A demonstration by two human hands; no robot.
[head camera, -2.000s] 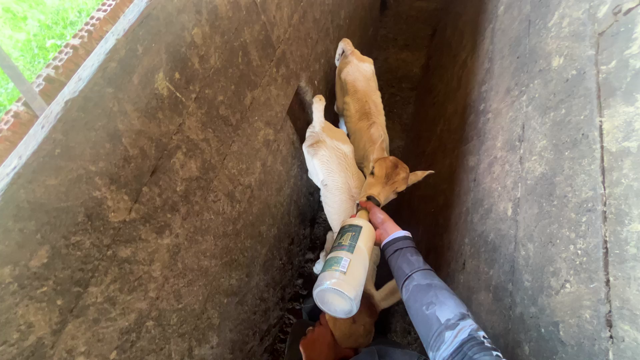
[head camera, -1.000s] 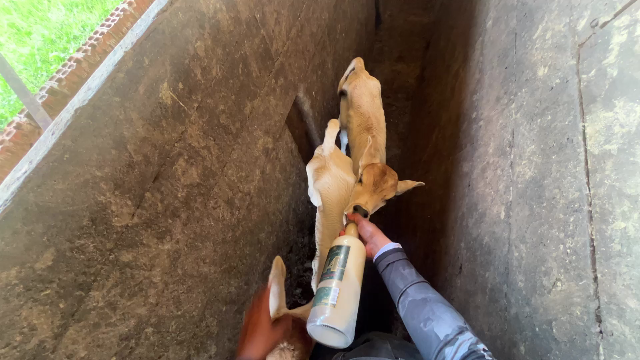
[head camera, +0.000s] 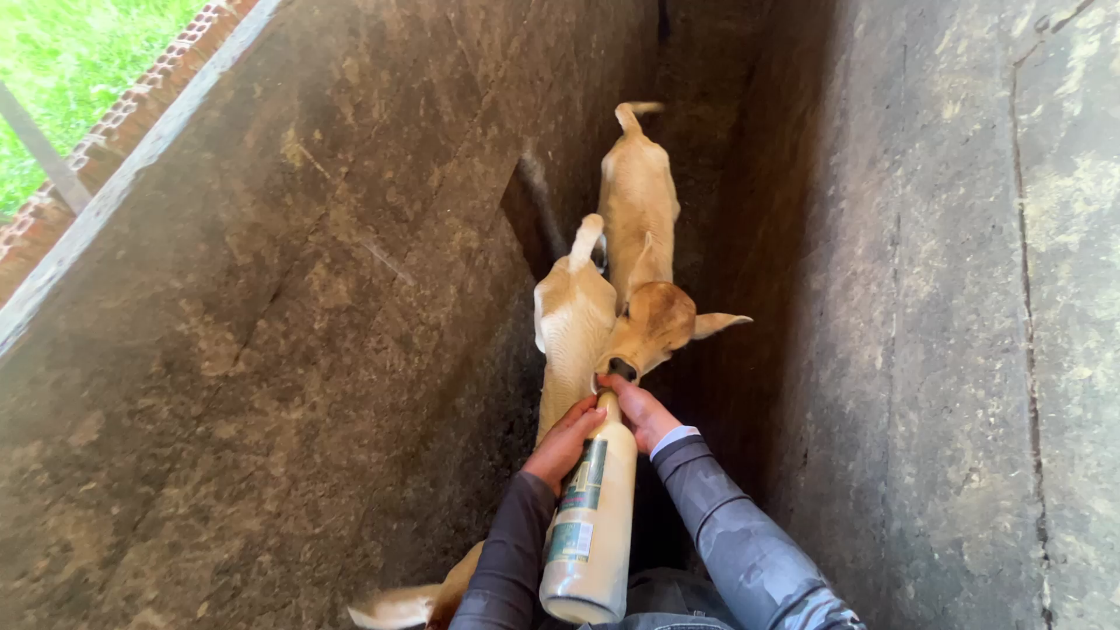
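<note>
A labelled glass bottle [head camera: 612, 507] of whitish liquid points neck-first at the mouth of a tan calf [head camera: 643, 206], whose dark nose touches my fingers. My right hand [head camera: 637, 409] grips the bottle's neck from the right. From the left, my left hand [head camera: 564, 444] lies against the neck and shoulder of the bottle; its palm side is hidden. A paler calf [head camera: 573, 324] stands beside the first one, rump away from me, its front part behind my left arm and the bottle. Its ear and part of its head show at the bottom, left of my sleeve.
A stained wall [head camera: 350, 262] with a dark opening [head camera: 532, 214] rises on the left, and a cracked grey wall [head camera: 945, 350] on the right. Between them runs a narrow dark passage [head camera: 709, 114]. Hollow bricks [head camera: 122, 114] and grass lie beyond the left wall.
My left hand has come up from the paler calf's head at the bottom to the bottle's neck. My right hand stays at the neck, by the tan calf's mouth.
</note>
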